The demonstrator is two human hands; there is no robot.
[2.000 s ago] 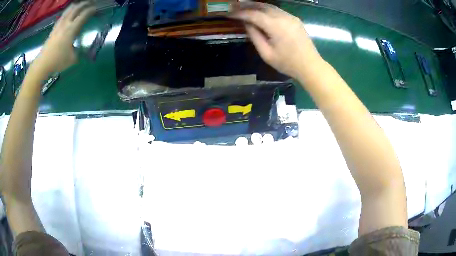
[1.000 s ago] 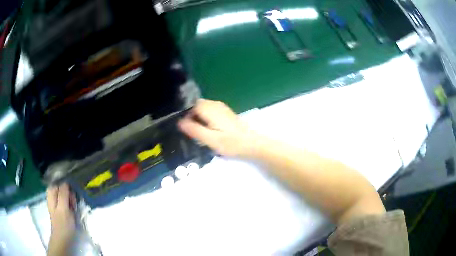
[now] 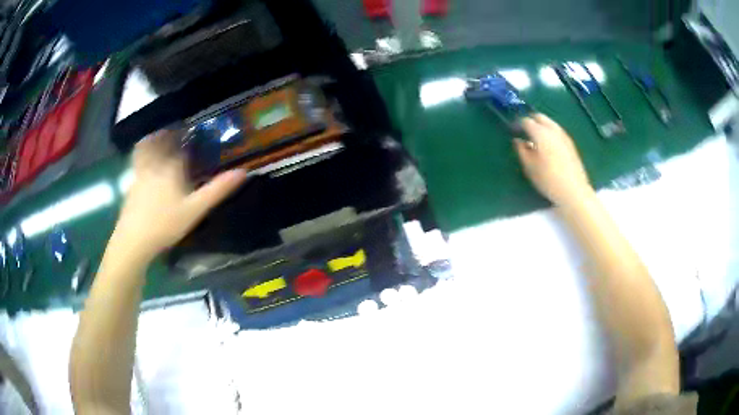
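My right hand pinches the near end of a phone frame with a blue patch, over the green belt right of the press. My left hand is blurred at the left end of the orange-brown nest, thumb spread toward its front edge. A dark part with a blue patch lies in the nest beside a pale rectangle. Whether my left fingers touch or hold this part is unclear. The nest sits on the black platform of the press.
The front panel has a red button and yellow arrows, with white round pieces below. More phone frames lie on the green belt, right and left. A red tray is at far left. White sheet covers the near bench.
My hands have left the two front sides of the machine. My left is now at the nest, my right on a belt frame. The nest is now more exposed, and the view has shifted.
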